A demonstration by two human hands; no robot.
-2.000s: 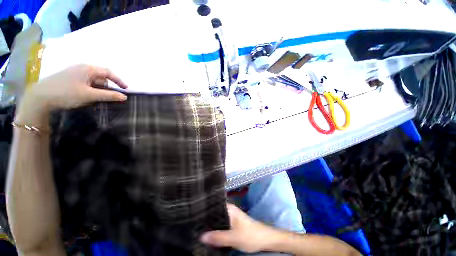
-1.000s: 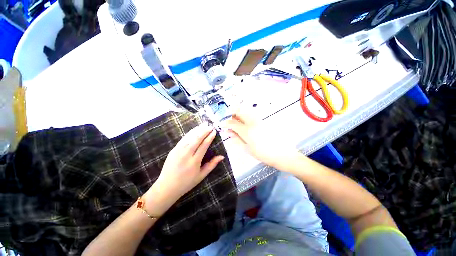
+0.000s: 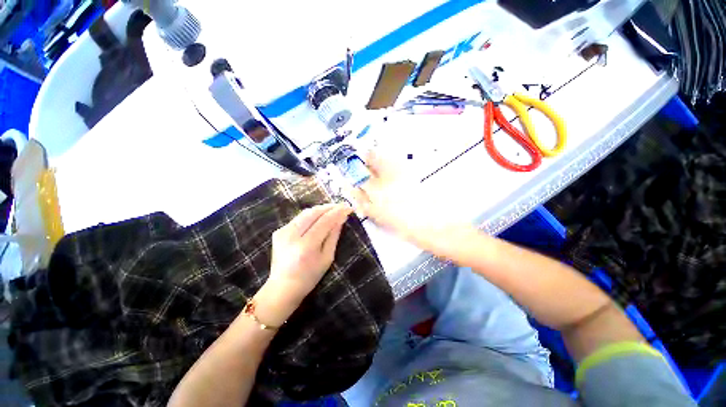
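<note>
The dark plaid garment (image 3: 215, 250) lies heaped on the white table left of the needle, its right edge at the presser foot and needle area (image 3: 330, 171). My left hand (image 3: 306, 242) rests on the cloth, its fingertips pinching the edge just below the presser foot. My right hand (image 3: 378, 195) is beside the needle, its fingertips meeting those of my left hand at the cloth edge. What lies between the fingertips is too small and washed out to tell.
Scissors (image 3: 513, 135) with red and yellow handles lie right of the needle. A pinkish slim stick (image 3: 438, 109) lies near two brown pads (image 3: 390, 84). A cardboard piece with yellow tape (image 3: 49, 211) is at the left. Dark pieces (image 3: 111, 79) lie in a white tub behind.
The plaid garment was first spread between my hands, then brought to the needle. Both hands came together at the presser foot and have stayed there since, with only slight finger shifts.
</note>
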